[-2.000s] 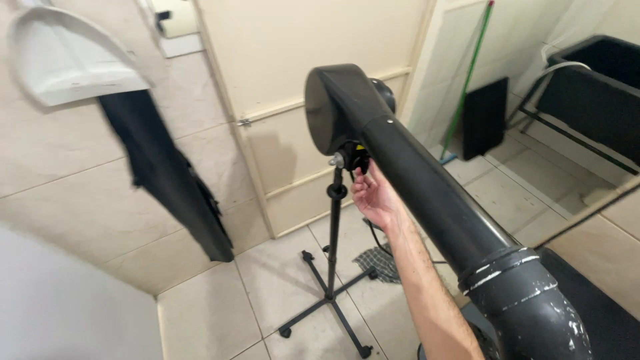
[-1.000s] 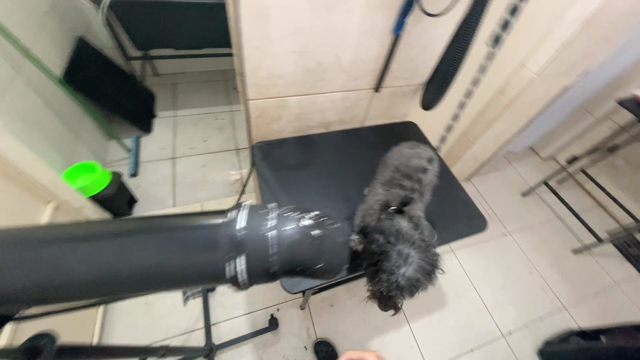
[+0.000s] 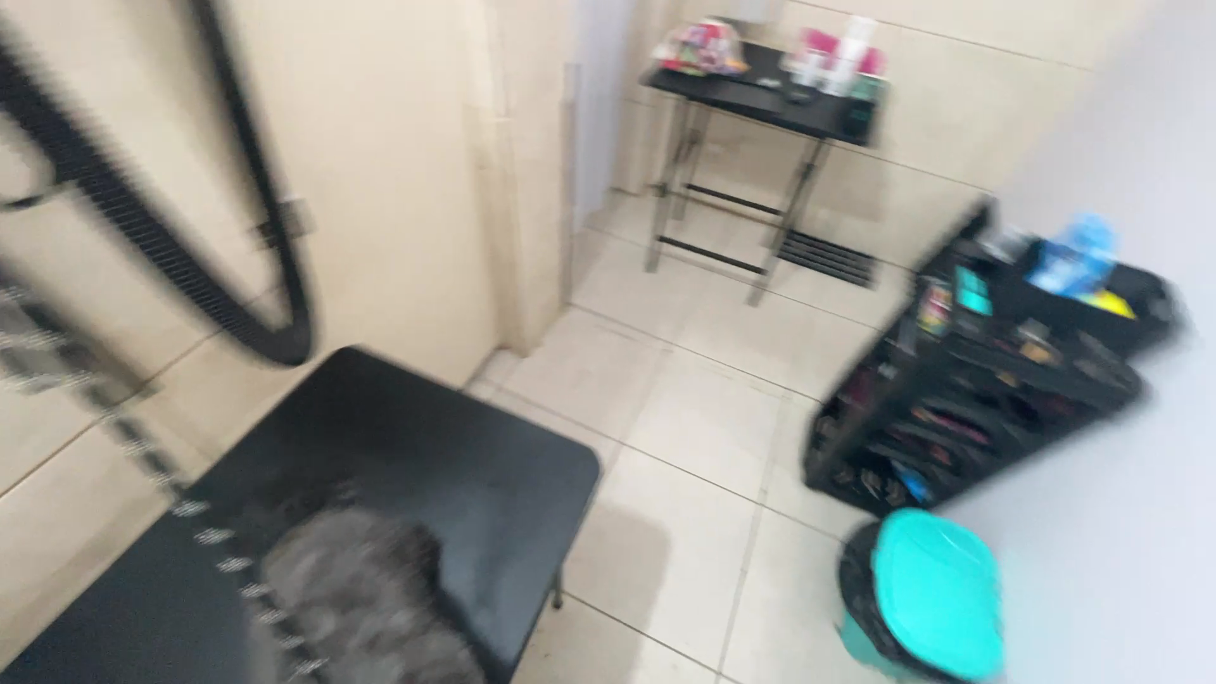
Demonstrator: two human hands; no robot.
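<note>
Neither my left hand nor my right hand shows in the head view. At the lower left a small dog with curly grey fur is on a black grooming table; its head is out of view. A patterned leash or strap runs slanting down in front of the dog. Above the table hangs a looped black ribbed hose or strap against the tiled wall. The view is blurred.
A small black folding table with bags and bottles stands at the back wall. On the right are a black shelf rack full of supplies and a bin with a turquoise lid. Tiled floor lies between.
The view has swung far to the right, from the black dryer pipe and stand past the dog to the shelf rack. The hand seen at the dryer stand two seconds ago is out of view.
</note>
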